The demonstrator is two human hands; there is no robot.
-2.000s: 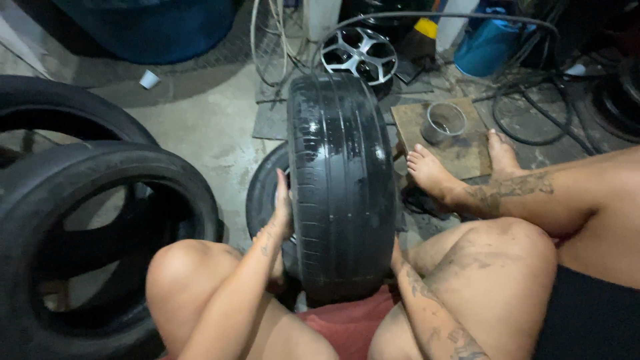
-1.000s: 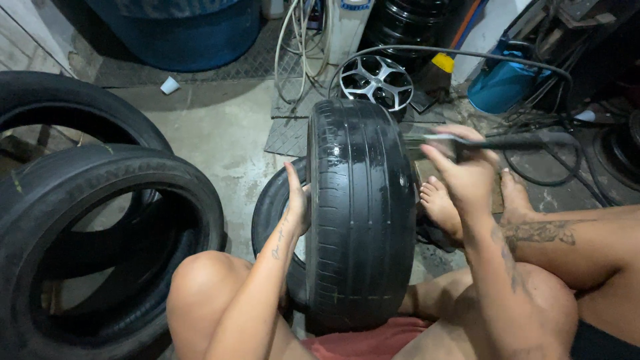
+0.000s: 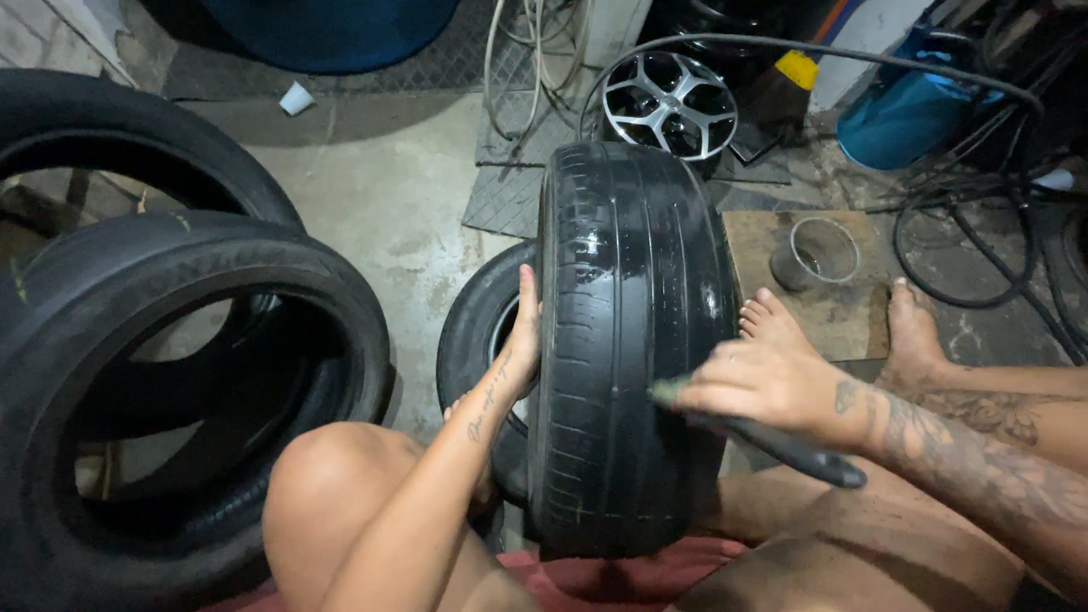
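Observation:
A black rubber tire [image 3: 629, 357] stands upright between my knees, its tread facing me and wet in its upper part. My left hand [image 3: 524, 331] lies against the tire's left sidewall, thumb up. Closed round a dark-handled brush [image 3: 795, 455], my right hand [image 3: 752, 387] is at the right part of the tread; motion blurs the tool's greenish tip, so its exact kind is uncertain. A clear plastic cup [image 3: 814, 253] with some liquid stands on a wooden board [image 3: 748, 246] beyond my right hand. Behind the upright tire another tire [image 3: 467, 340] lies low on the floor.
Two loose tires [image 3: 357, 340] are at the left. An alloy wheel rim [image 3: 670, 106] is beyond the upright tire, with a black hose [image 3: 960, 297] at the right. Another person's bare foot [image 3: 914, 331] is near the board. A white cup [image 3: 296, 99] lies on the floor.
My right hand has come down onto the tread with the tool; a second ago it was raised to the right of the tire. Two seconds ago it was low beside the tire.

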